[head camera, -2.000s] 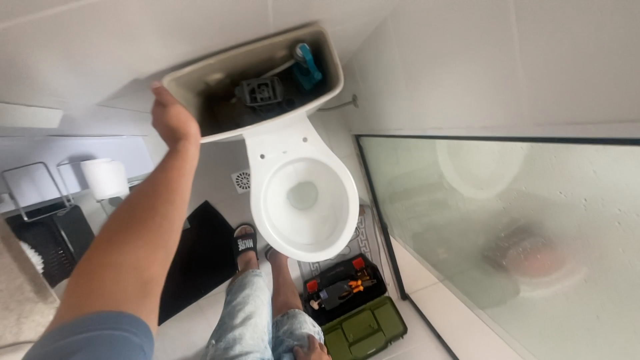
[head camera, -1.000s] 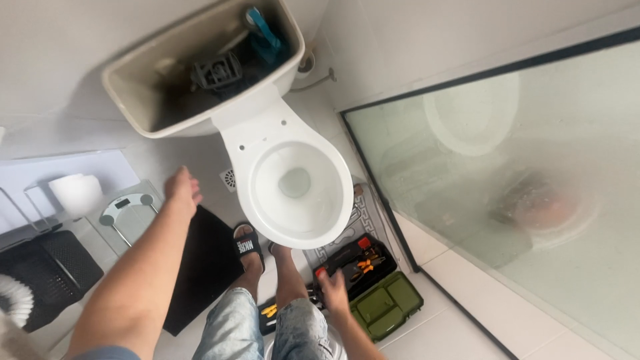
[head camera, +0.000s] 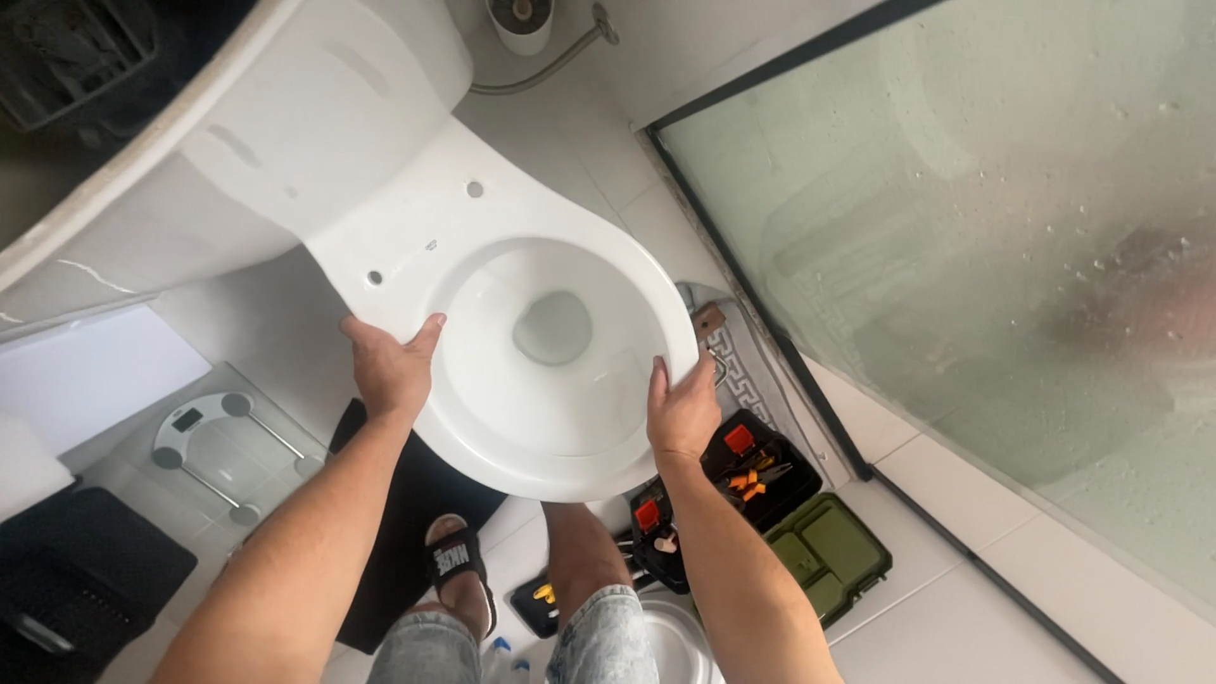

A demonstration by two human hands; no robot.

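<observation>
Both hands grip the rim of a white ceramic toilet bowl (head camera: 456,427). My left hand (head camera: 394,366) holds its left side, with the thumb on top and the fingers over the outer edge. On the right side of the rim, my right hand (head camera: 682,404) is wrapped around the edge, its fingertips hidden below. Water stands in the bowl, which has no seat on it, and two bolt holes show behind the opening. The open toilet tank (head camera: 313,123) rises at the upper left, its dark inside partly in view.
An open toolbox (head camera: 798,465) with pliers lies at lower right, beside a patterned mat (head camera: 746,380). A glass shower screen (head camera: 950,285) stands at right. A glass bathroom scale (head camera: 228,446) and black mat (head camera: 408,513) are at left. A braided hose (head camera: 541,76) runs behind the bowl.
Both hands have come onto the sides of the bowl rim. Two seconds ago my left hand was at the tank's edge and my right hand was low, near the knees. The view has moved closer.
</observation>
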